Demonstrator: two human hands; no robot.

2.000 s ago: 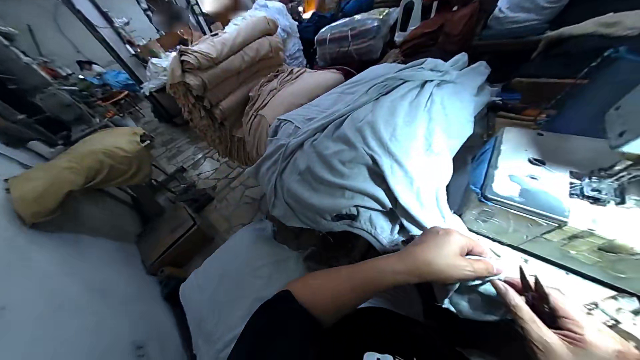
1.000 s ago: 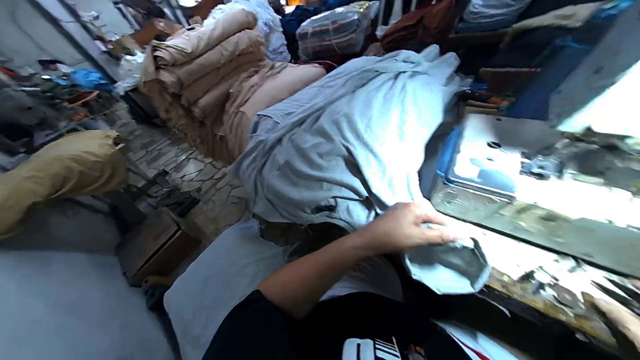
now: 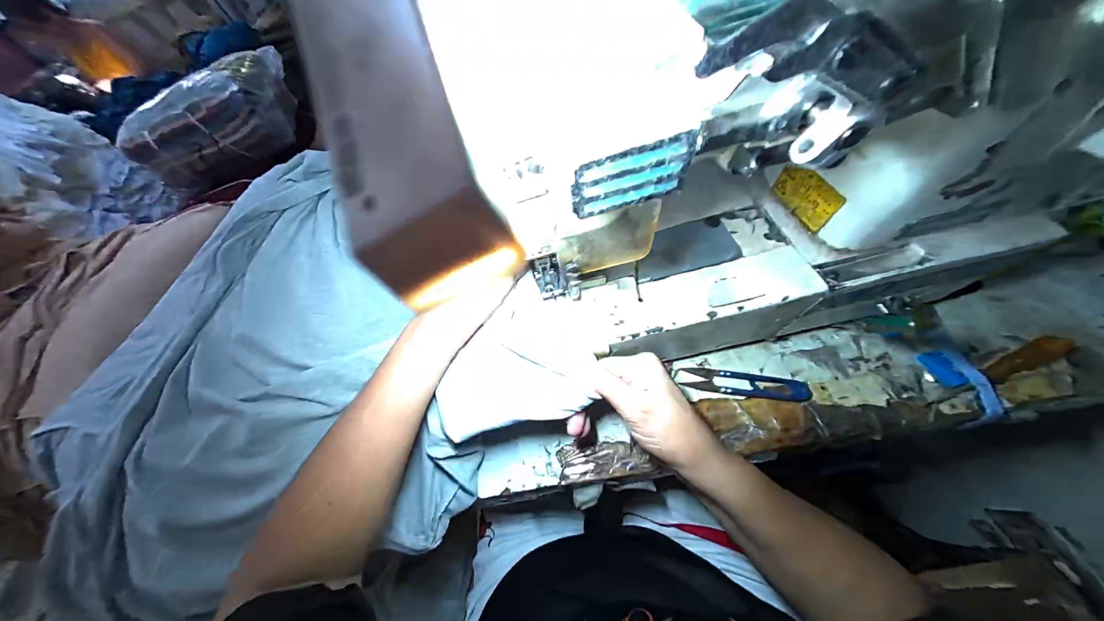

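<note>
Light grey-blue fabric (image 3: 509, 379) lies on the bed of an industrial sewing machine (image 3: 724, 293), close to its presser foot (image 3: 549, 274). My left hand (image 3: 470, 297) rests on the fabric left of the foot, its fingers partly hidden by the machine head and washed out by glare. My right hand (image 3: 642, 397) pinches the near right edge of the same fabric. Just right of that hand, blue-handled thread snips (image 3: 746, 383) lie on the worn table edge. The rest of the fabric drapes down on the left.
The machine head (image 3: 405, 155) and its bright lamp stand above my left hand. Brown fabric (image 3: 112, 285) is heaped at the left, with a plastic-wrapped bundle (image 3: 211, 116) behind it. Blue tape (image 3: 962, 379) clings to the table edge at the right.
The view has swung right to the sewing machine. The snips, earlier in my right hand, now lie on the table. My right hand has taken hold of the fabric, and my left is beside the presser foot.
</note>
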